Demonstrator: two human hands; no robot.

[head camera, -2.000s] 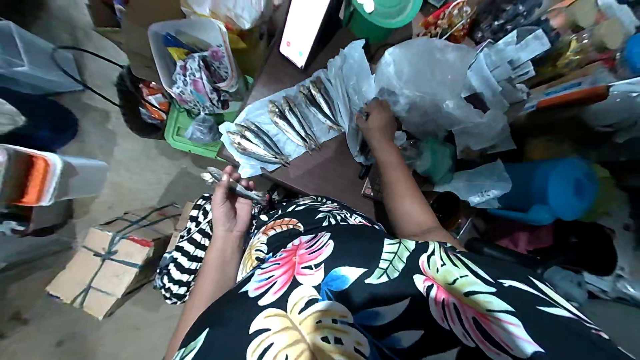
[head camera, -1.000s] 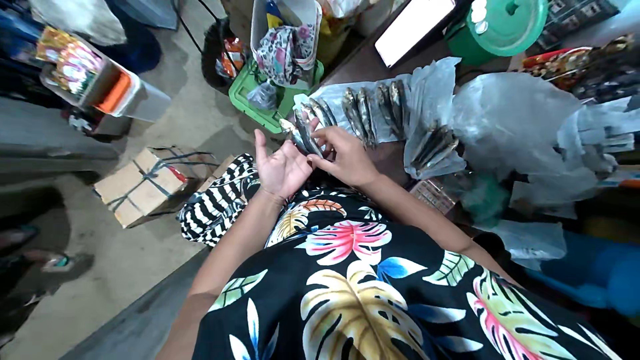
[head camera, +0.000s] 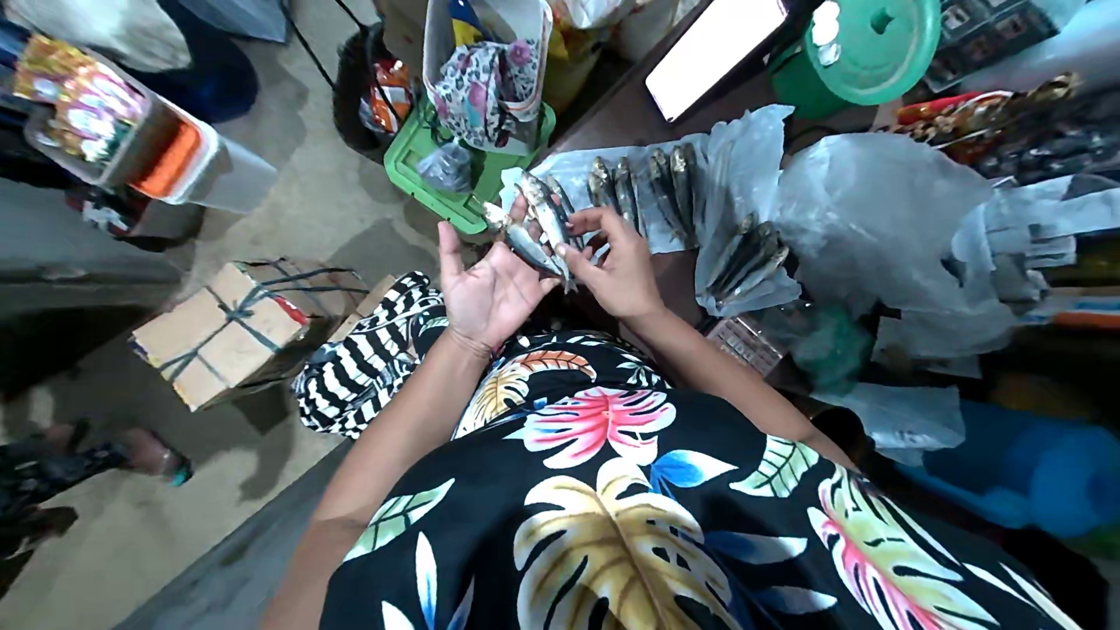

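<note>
Two small silvery fish [head camera: 528, 229] lie side by side between my hands. My left hand [head camera: 494, 293], palm up with the thumb spread, supports them on its fingers. The thumb and fingers of my right hand [head camera: 612, 262] pinch the right-hand fish near its narrow end. Beyond my hands, several more fish [head camera: 669, 194] lie in groups on a pale plastic sheet [head camera: 713, 166] over a dark table. Farther right, a bundle of dark fish [head camera: 746, 260] rests on a translucent plastic bag [head camera: 770, 293].
A lit phone or tablet [head camera: 717, 52] and a green lidded tub [head camera: 879, 44] stand at the table's back. Left of the table are a green lid [head camera: 411, 166], a bin with cloth [head camera: 547, 52] and a tied cardboard box [head camera: 232, 324]. Another person's foot [head camera: 162, 455] shows at left.
My right hand has moved from the plastic at the right to the fish by my left hand. A dark bundle of fish shows where it was. The view has shifted left.
</note>
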